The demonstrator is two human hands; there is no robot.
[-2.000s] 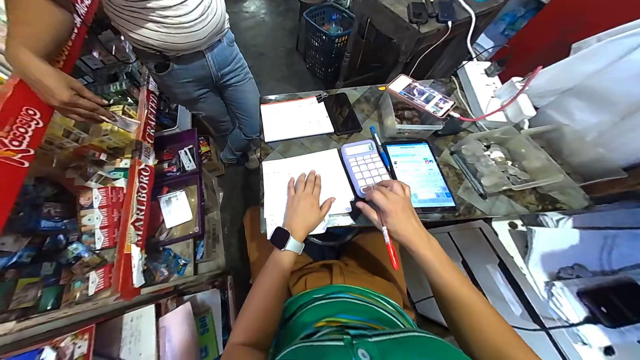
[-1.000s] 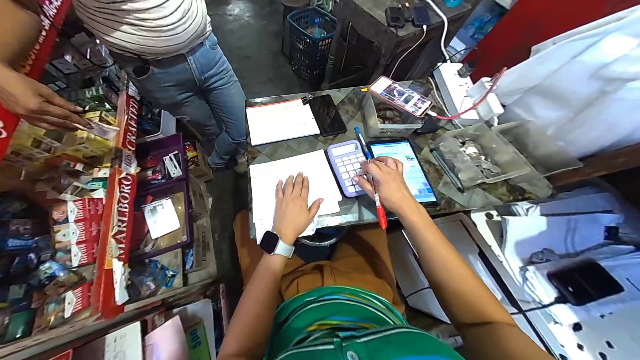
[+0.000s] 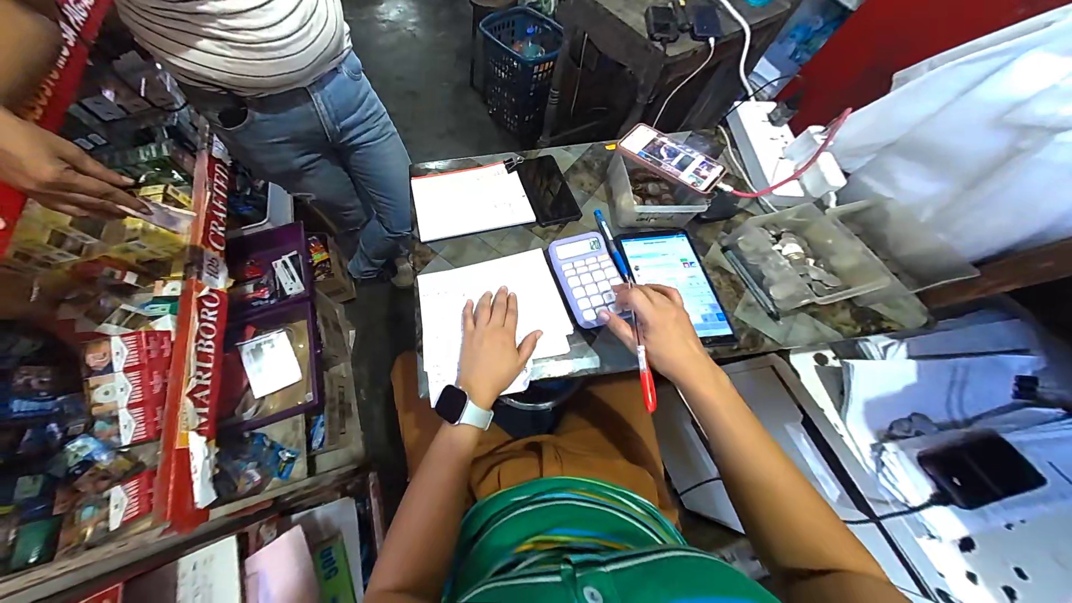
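Observation:
My left hand, a smartwatch on its wrist, lies flat with fingers a little apart on white paper sheets bearing handwriting. My right hand holds a red pen, its red end toward me, while the fingers touch the lower keys of a lilac calculator. A blue pen lies between the calculator and a tablet with a lit screen, partly under my right hand. Beyond the sheets are a clipped white pad and a dark phone.
A lit phone rests on a plastic tub of coins. Right of it are another coin tub and a power strip. Left stands a shelf of packets, where another person's hand holds paper. A blue basket stands behind.

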